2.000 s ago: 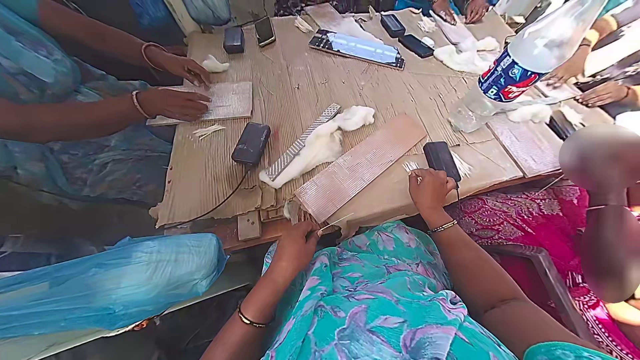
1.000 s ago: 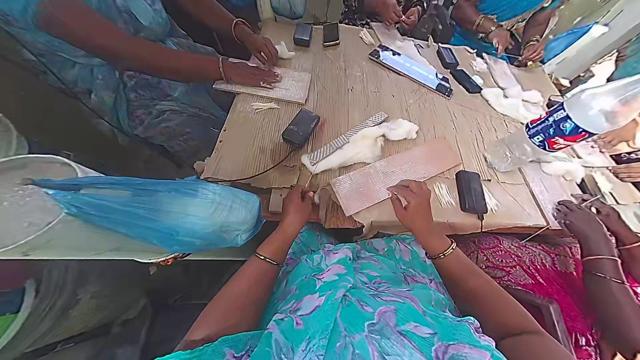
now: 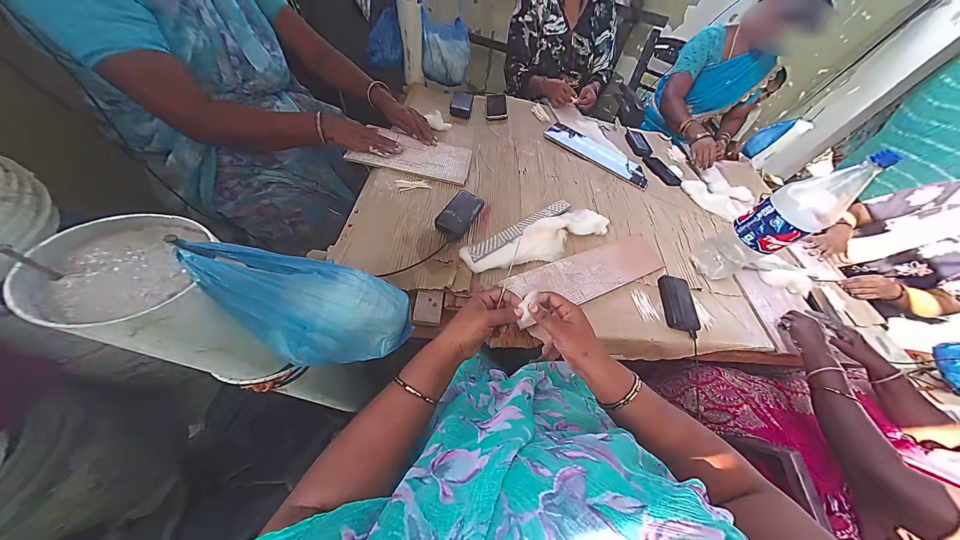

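My left hand pinches a thin stick that points up over the table edge. Beside it, my right hand has a small tuft of white cotton between thumb and fingers, touching my left fingertips. Just beyond both hands lies a flat ribbed board, pinkish at its right end. Behind that, a longer piece of cotton rests against a patterned grey strip. Thin white sticks lie right of my hands, near a black box-shaped device with a cable.
A blue plastic bag and a bucket stand at the left. Another black device sits on the cardboard-covered table. A plastic bottle leans at the right. Co-workers' hands work around the table, some close on my right.
My right hand has moved from the ribbed board to beside my left hand, and cotton now shows between its fingers. The view has shifted, showing more of the bucket and the far people.
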